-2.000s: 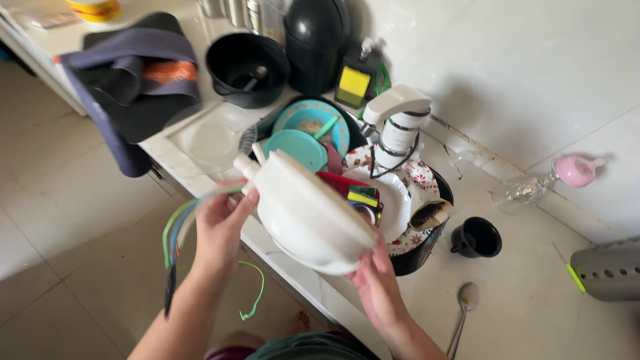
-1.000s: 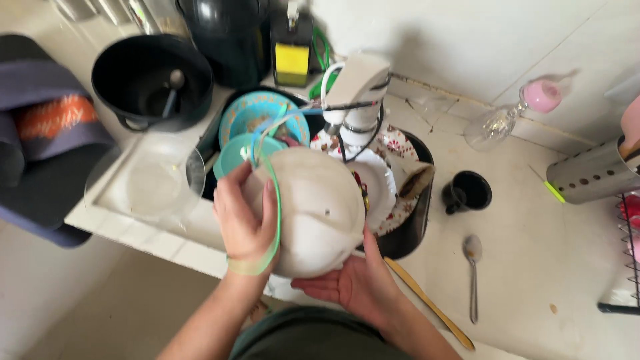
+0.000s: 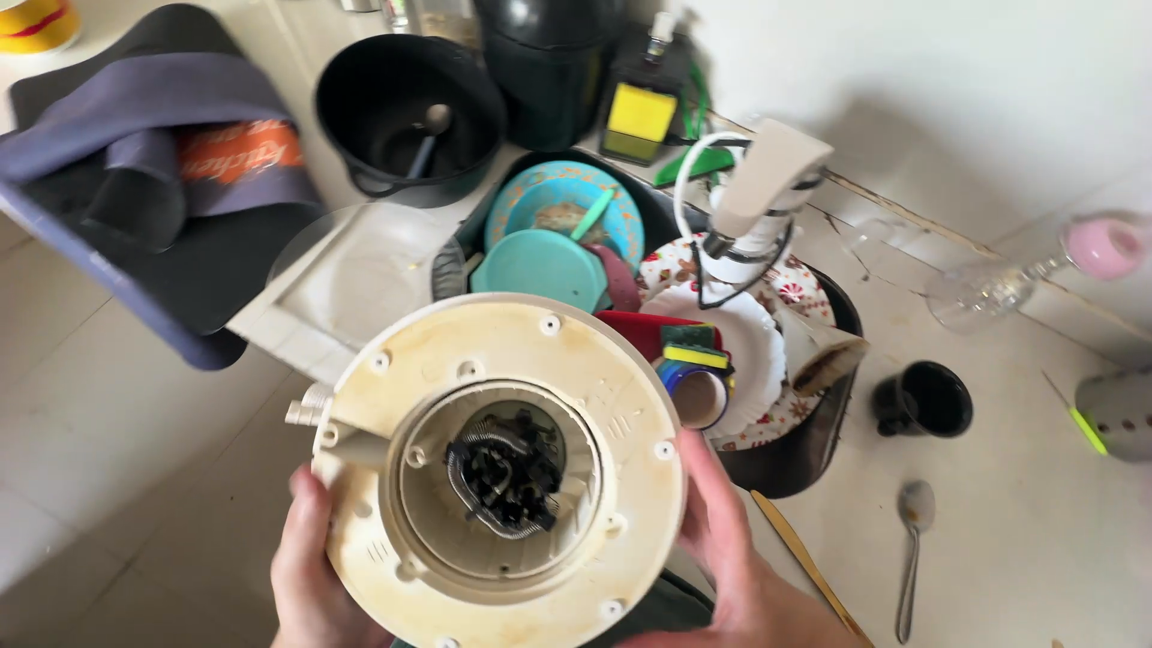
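A round off-white plastic housing (image 3: 630,504), with screw posts around its rim, faces up towards me. Its recessed middle holds a heap of small black parts (image 3: 513,472) and a coiled metal spring. My left hand (image 3: 315,567) grips its lower left edge, and my right hand (image 3: 729,558) supports the right edge. Beyond the housing is a black sink (image 3: 846,315) with a teal bowl (image 3: 540,270), a blue patterned plate (image 3: 621,202), a white scalloped plate (image 3: 756,360) and a sponge (image 3: 693,346). A white faucet device (image 3: 774,171) with a black cable stands over the sink.
A black pot (image 3: 360,117) holding a spoon stands behind left, near a purple and black mat (image 3: 207,81) and a clear lid (image 3: 360,279). To the right are a black mug (image 3: 922,396), a metal spoon (image 3: 909,558), a yellowish knife (image 3: 801,549) and a glass (image 3: 981,292).
The housing has been turned over: its smooth outer side showed before, and its hollow inside shows now. The wires that hung by my left hand are out of sight. Both hands have shifted their hold.
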